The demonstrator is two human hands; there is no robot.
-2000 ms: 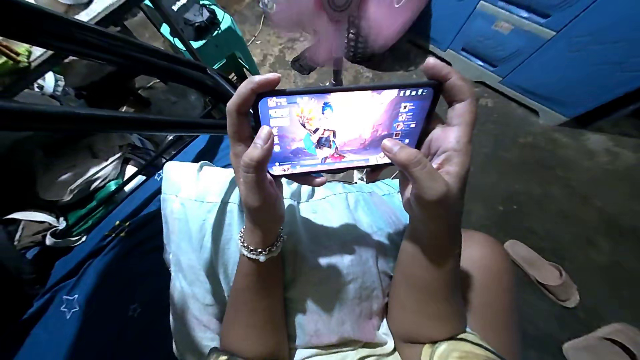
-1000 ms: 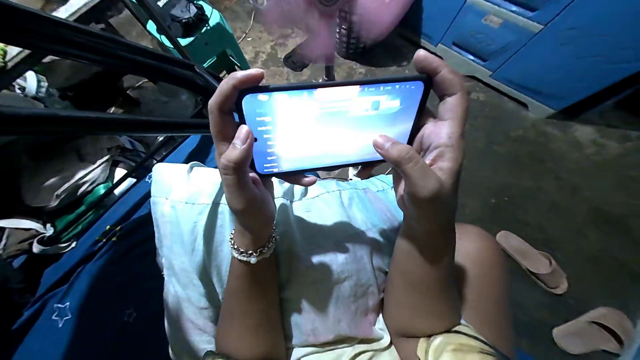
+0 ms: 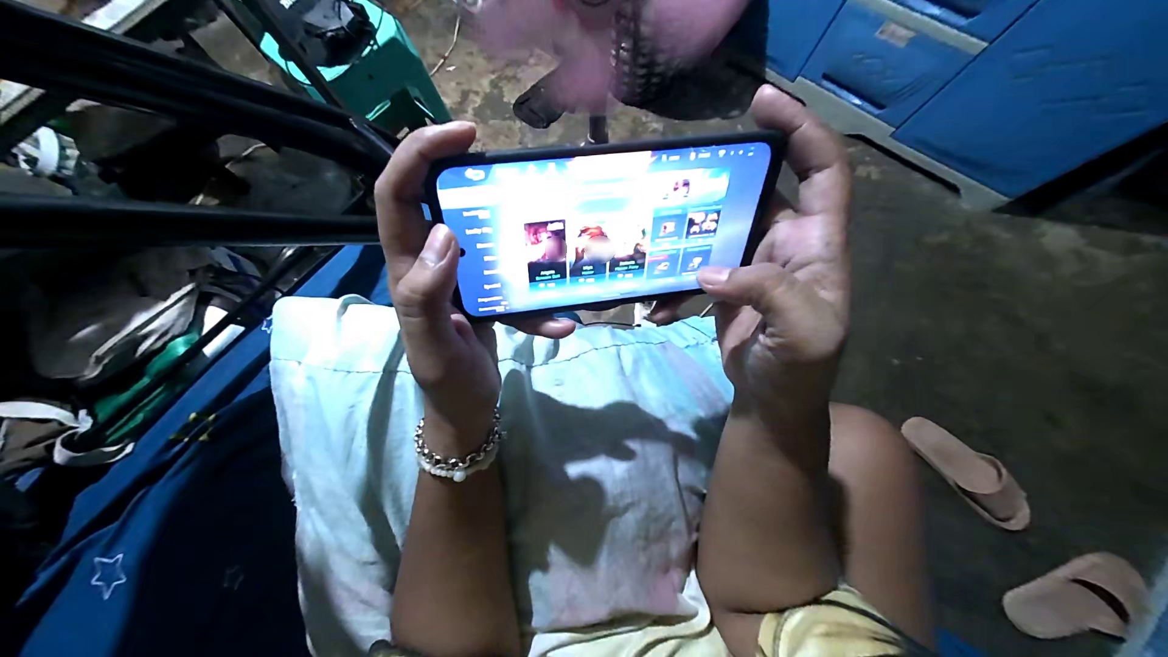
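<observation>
A smartphone (image 3: 598, 228) in a black case is held sideways between both hands, its lit screen facing me with a menu of several picture tiles. My left hand (image 3: 443, 246) grips its left end, thumb at the screen's edge, fingers behind. My right hand (image 3: 794, 255) grips the right end, and its thumb lies over the lower right corner of the screen. A chain and bead bracelet (image 3: 459, 456) circles my left wrist. Below the phone, a pale blue pillow (image 3: 602, 429) lies on my lap under the forearms.
Black metal bars (image 3: 182, 219) cross the left side above a blue star-patterned cloth (image 3: 173, 547). A teal container (image 3: 392, 73) and a pink fan (image 3: 630, 46) stand ahead. Blue drawers (image 3: 894, 64) are at the upper right. Slippers (image 3: 972, 474) lie on the floor at right.
The phone's screen has gone from a game character, through a mostly blank bright page, to a menu with picture tiles. Both hands keep their hold on the phone.
</observation>
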